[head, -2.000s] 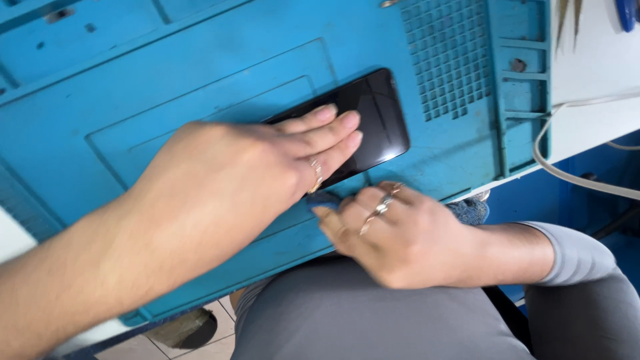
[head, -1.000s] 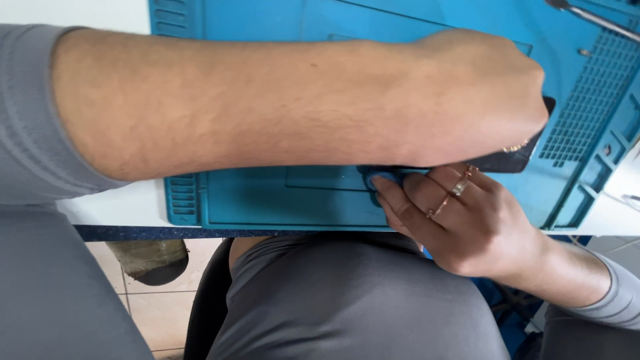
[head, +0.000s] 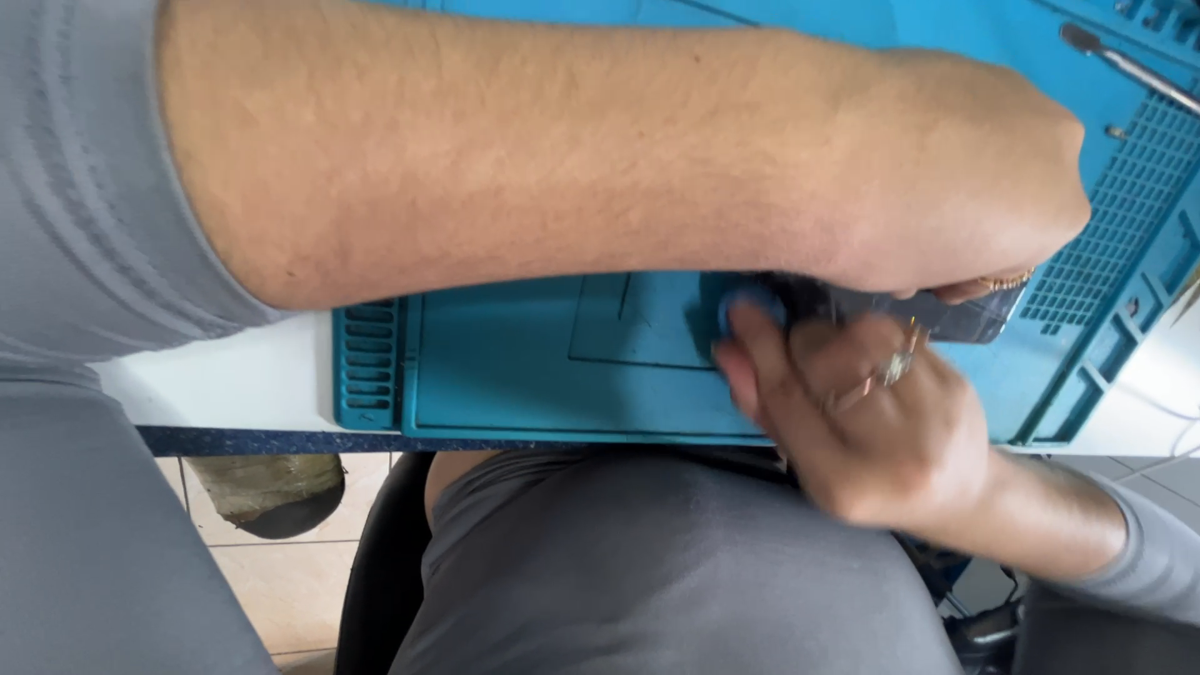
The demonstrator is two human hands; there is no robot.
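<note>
A dark smartphone (head: 970, 317) lies on the blue silicone work mat (head: 497, 375), its middle covered by my hands. Over its upper side is my left hand (head: 975, 178), a ring on one finger; its fingertips are mostly hidden behind the hand. My right hand (head: 872, 422), also with rings and blurred, is at the phone's near edge. Between its thumb and finger it pinches a small round blue thing (head: 753, 311), close to the phone's left end; what kind of thing it is cannot be made out.
A metal tool (head: 1130, 73) with a dark tip lies on the mat at the upper right, near a small metal piece (head: 1116, 132) and the grid of small compartments (head: 1087, 234). Slotted holders (head: 368, 361) line the mat's left side. The white table's dark front edge (head: 272, 441) runs below.
The view has shifted and turned strongly. Two seconds ago my left fingers showed flat on the phone's screen; now the hand's back hides them. My right hand stays near the phone's edge.
</note>
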